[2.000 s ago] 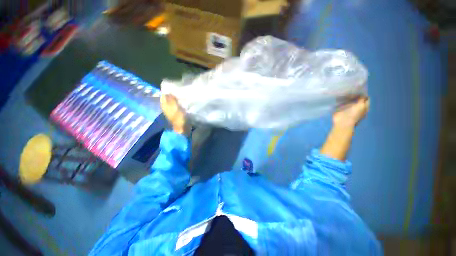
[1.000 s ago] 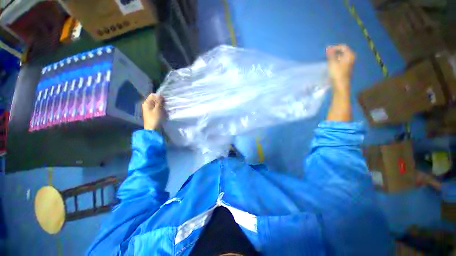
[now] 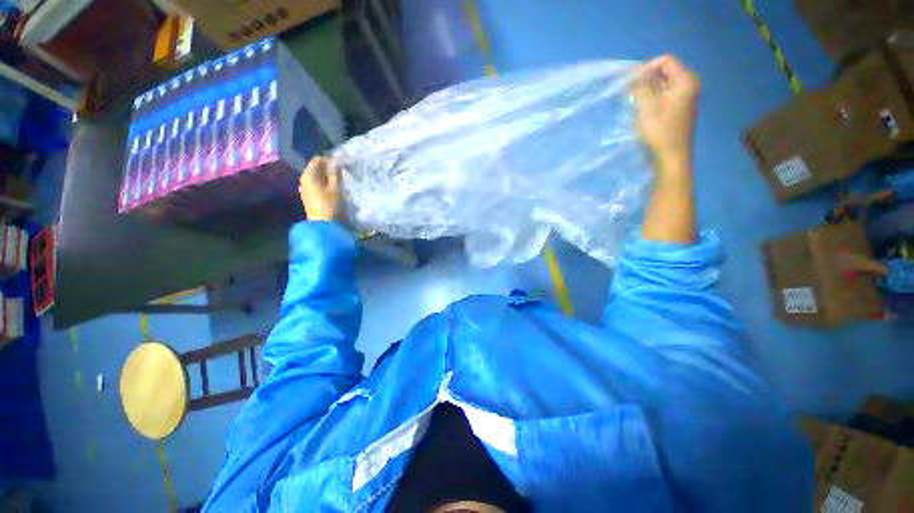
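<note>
A large clear crinkly liner bag (image 3: 491, 150) is stretched in the air between my two hands, above the floor in front of me. My left hand (image 3: 321, 188) grips its left edge near the table. My right hand (image 3: 667, 100) grips its right upper corner, raised higher. The bag's lower part hangs loose. A stack of retail boxes (image 3: 205, 130) stands to the left, their blue-to-pink spines side by side facing me. The bag does not cover the stack.
The stack stands on a dark green table (image 3: 90, 240). A brown carton (image 3: 251, 15) is behind it. A round stool (image 3: 153, 391) is at the lower left. Brown cartons (image 3: 827, 140) lie on the floor at the right, where another person's hands (image 3: 864, 266) show.
The bag has gone from bunched to stretched out wider between my hands. My right hand has risen. The view has turned, bringing the cartons and another person's hands into the right side.
</note>
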